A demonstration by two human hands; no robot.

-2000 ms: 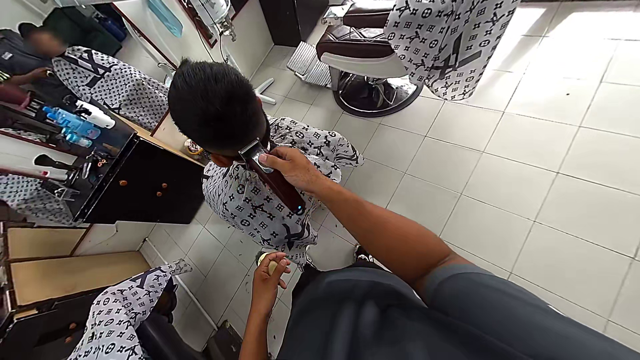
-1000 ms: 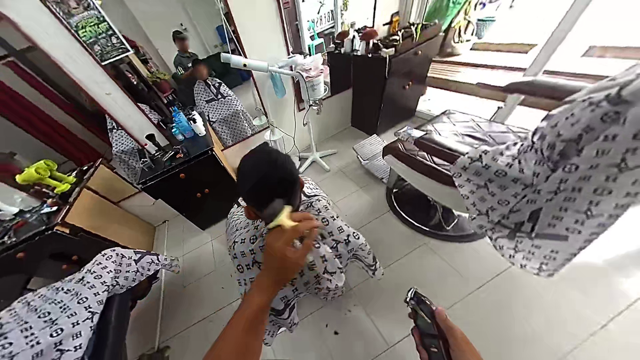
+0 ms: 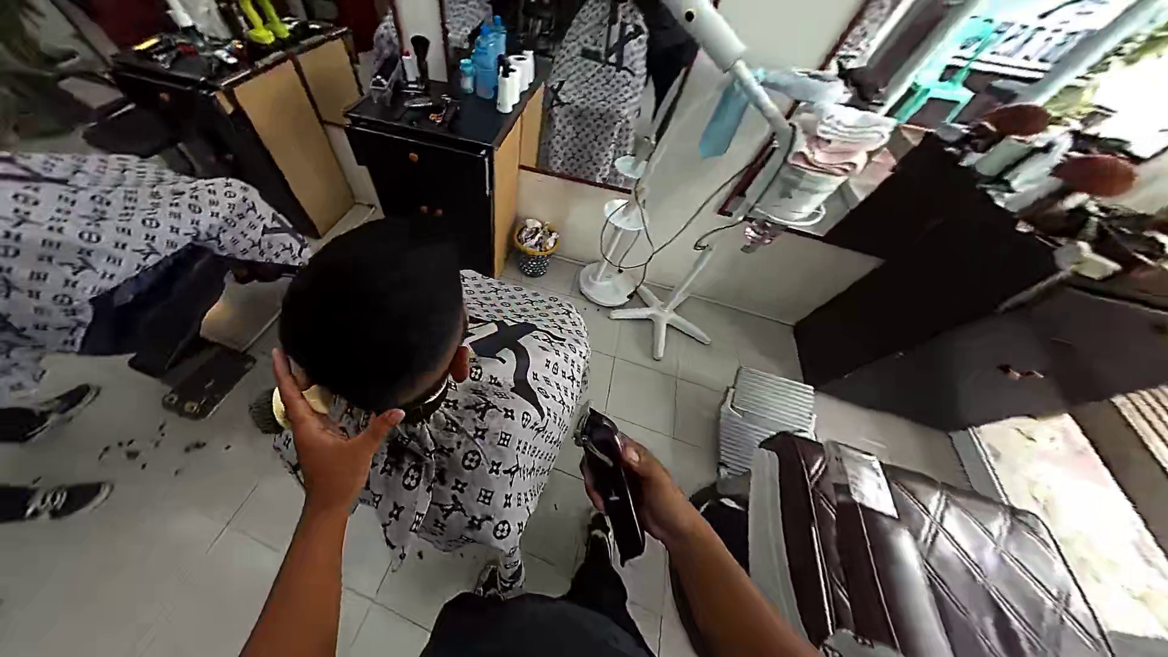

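Observation:
A seated person with short dark hair (image 3: 370, 310) wears a white patterned barber cape (image 3: 474, 456). My left hand (image 3: 330, 447) is at the left side of the head, its fingers against or just beside the hair and the thumb apart. In it is a brush with a cream handle (image 3: 310, 401), partly hidden behind the fingers; its dark bristles point left. To the right of the cape, my right hand (image 3: 643, 488) grips a dark hair clipper (image 3: 613, 484), blade end up and off the head.
A brown padded barber chair (image 3: 922, 538) stands close at right, a grey ribbed footrest (image 3: 766, 415) behind it. Beyond are a white wheeled stand (image 3: 662, 319), a small waste basket (image 3: 536, 251) and a black cabinet (image 3: 420, 173). Another caped person (image 3: 119, 246) sits at left.
The left hand with the brush has gone from the neck area to the left side of the head. The clipper, at the head two seconds ago, is now away from it. The view has swung strongly.

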